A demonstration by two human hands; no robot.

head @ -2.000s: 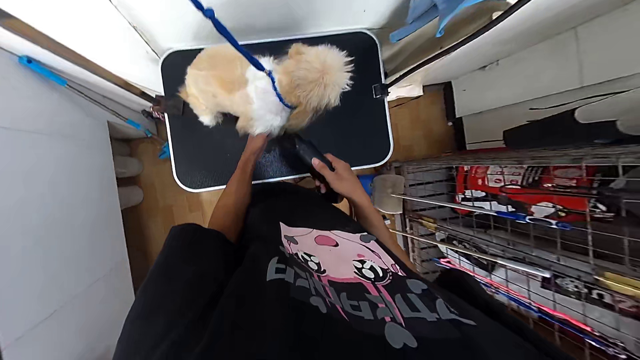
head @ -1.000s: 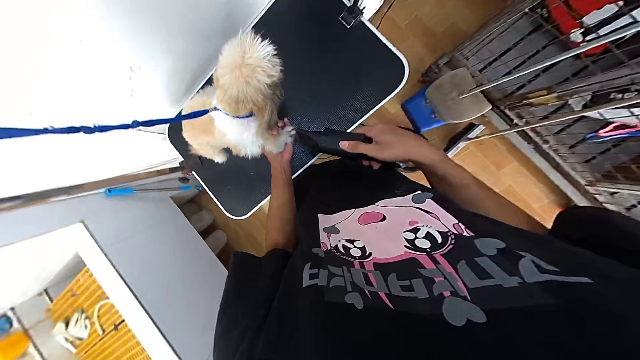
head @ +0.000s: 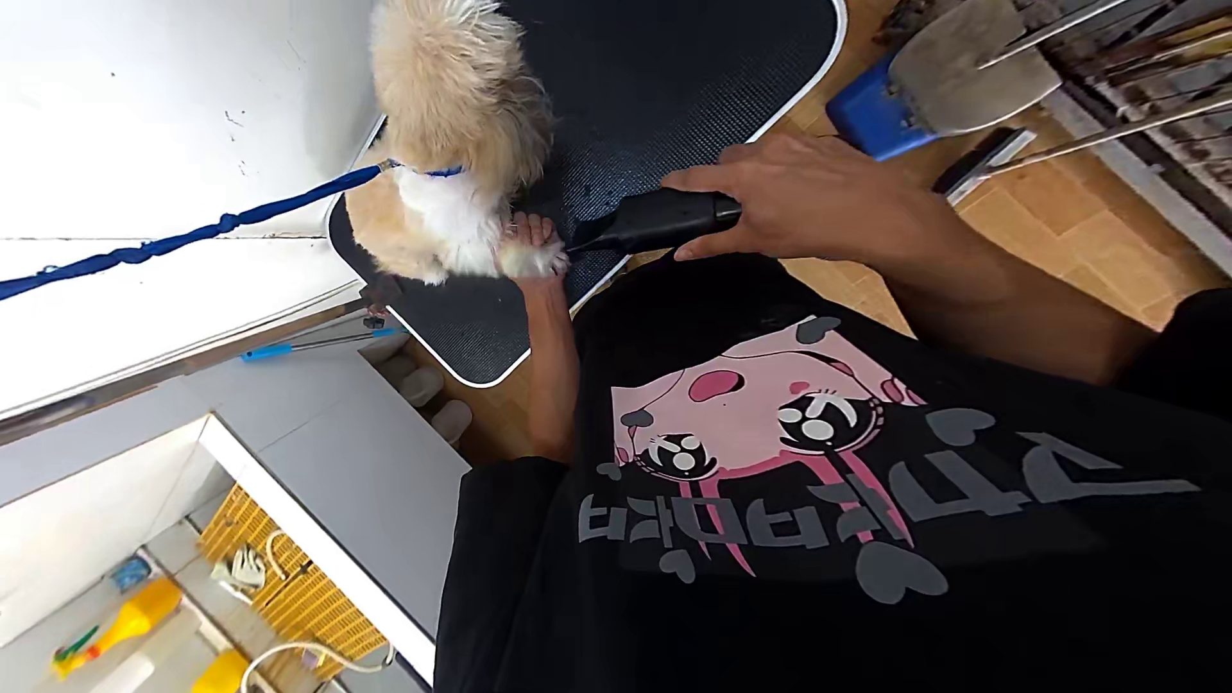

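Observation:
A tan and white dog (head: 448,106) is on a black grooming table (head: 664,87) with a white rim, a twisted blue lead (head: 226,223) at its neck. My left hand (head: 532,236) holds the dog's front paw (head: 539,258) near the table edge, the palm partly hidden behind the leg. In my right hand (head: 789,197) is a black handheld pet dryer or clipper (head: 664,219); which one I cannot tell. Its narrow end points at the paw, close to it or touching.
A blue dustpan (head: 881,111) and a squeegee (head: 982,164) are on the tiled floor at the upper right, beside a wire cage (head: 1184,67). A white wall (head: 173,115) borders the table on the left. Yellow slatted flooring (head: 308,606) shows at the lower left.
My left hand, against the dog's underside two seconds ago, now has hold of its front paw. The black tool has come to the paw. The view has turned strongly.

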